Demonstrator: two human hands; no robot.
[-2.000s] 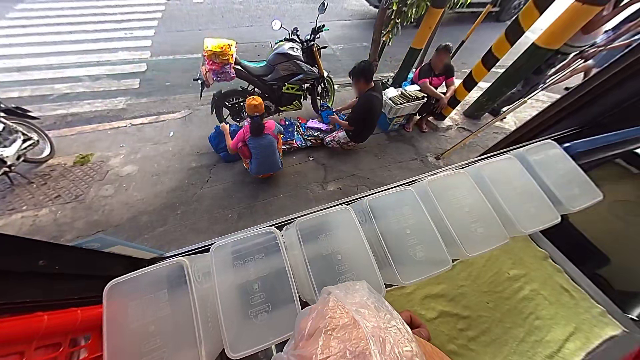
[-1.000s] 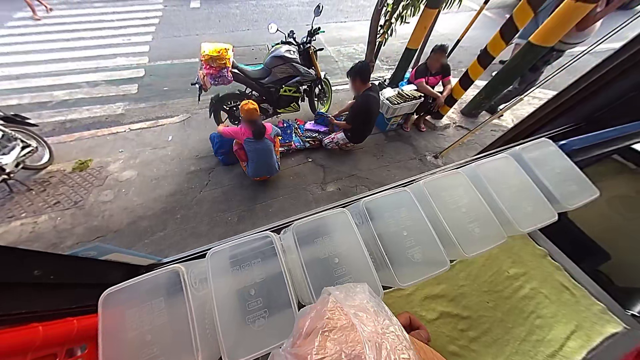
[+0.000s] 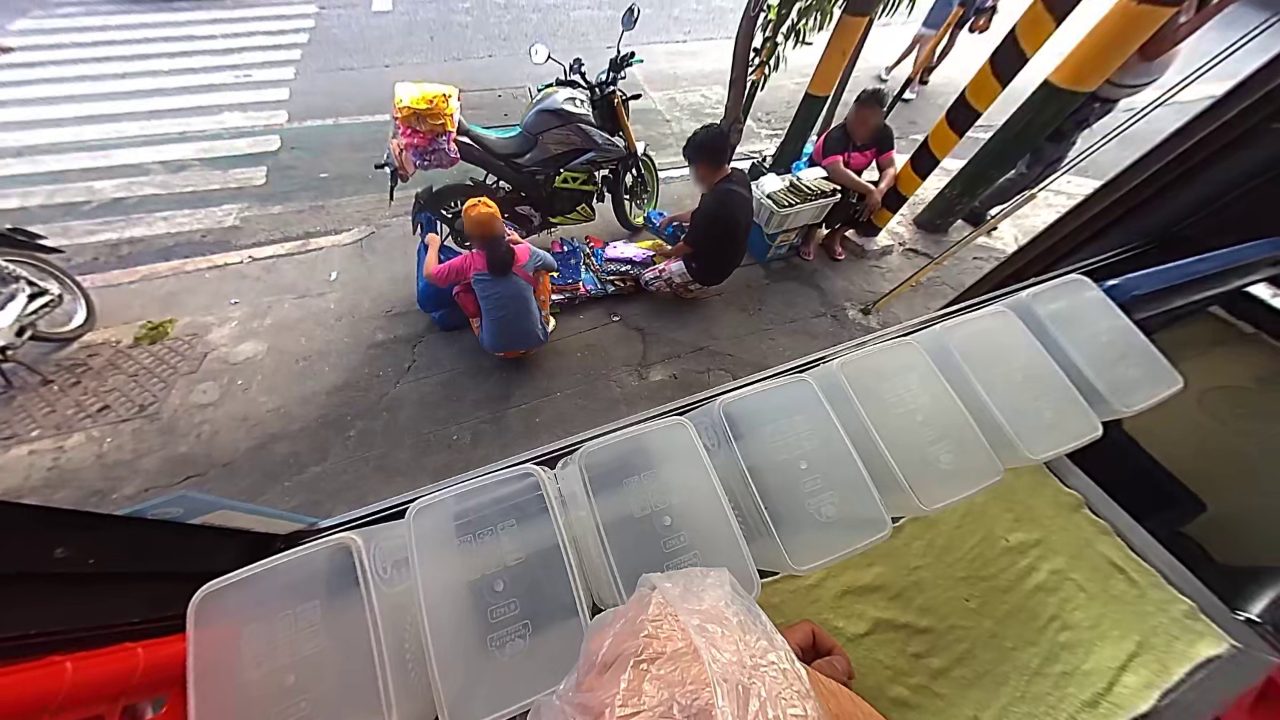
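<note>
At the bottom centre, a hand wrapped in crinkled clear plastic, seemingly my left hand (image 3: 680,655), lies over the near edge of the clear plastic containers. Bare curled fingers, seemingly of my right hand (image 3: 820,652), show just right of the plastic, beside a pale green cloth (image 3: 1000,600). Whether either hand holds anything is hidden. A slanting row of several translucent rectangular plastic containers or lids, among them one at the left (image 3: 290,640), one in the middle (image 3: 805,470) and one at the far right (image 3: 1100,345), runs along the ledge.
Beyond the ledge, two people (image 3: 510,300) (image 3: 715,215) crouch by colourful packets (image 3: 605,265) on the pavement. Behind them is a parked motorcycle (image 3: 560,140). Another person (image 3: 855,165) sits beside a white crate (image 3: 795,205). A red plastic crate (image 3: 100,680) stands at bottom left.
A vehicle at the top right, seen two seconds ago, is out of view. Walking legs now show at the upper right. My hands have stayed in about the same place.
</note>
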